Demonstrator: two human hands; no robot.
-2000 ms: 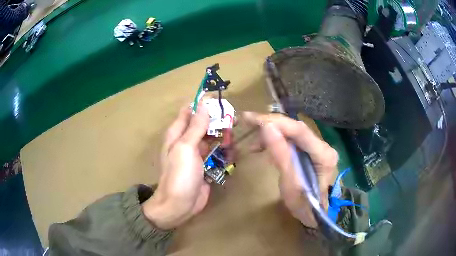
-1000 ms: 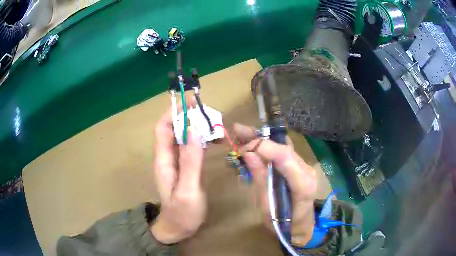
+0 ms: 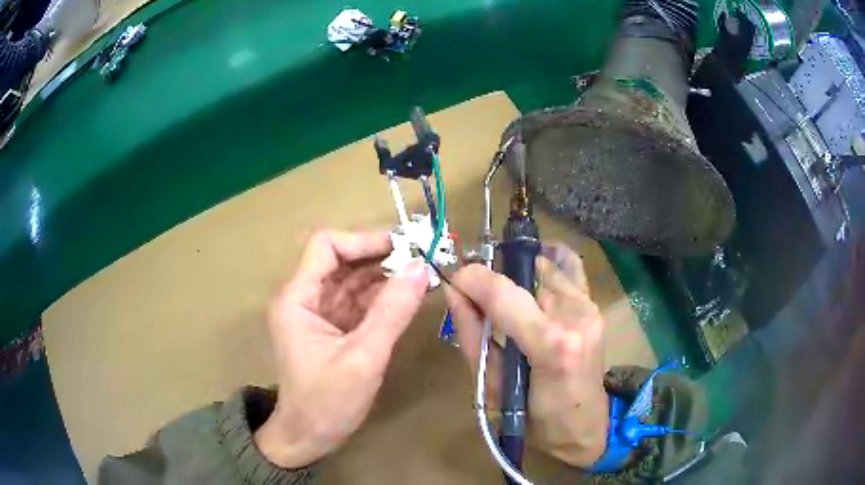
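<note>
My left hand [image 3: 332, 332] holds the white plastic housing [image 3: 410, 242] between thumb and fingers. The black forked part [image 3: 411, 156] stands above the housing on a white, a black and a green wire [image 3: 441, 204]. My right hand [image 3: 541, 350] holds the soldering iron [image 3: 518, 313] upright, its tip up and away from the housing, with the thin metal solder feed tube [image 3: 487, 199] beside it. My right thumb and index finger pinch a thin dark wire [image 3: 439, 271] at the housing's lower right. A blue bit of the circuit board [image 3: 448, 328] shows below; the rest is hidden by my right fingers.
The tan cardboard sheet [image 3: 171, 284] lies under my hands. The fume extractor hood [image 3: 626, 180] is close to the iron's tip. An assembly [image 3: 351, 28] lies on the green belt [image 3: 237, 95], another farther left. A solder reel [image 3: 766, 28] is upper right. A person's sleeve [image 3: 21, 62] shows upper left.
The housing has turned in my left hand, and the black part has shifted right with it. My right fingers have come to the housing's edge. The belt assembly has moved right.
</note>
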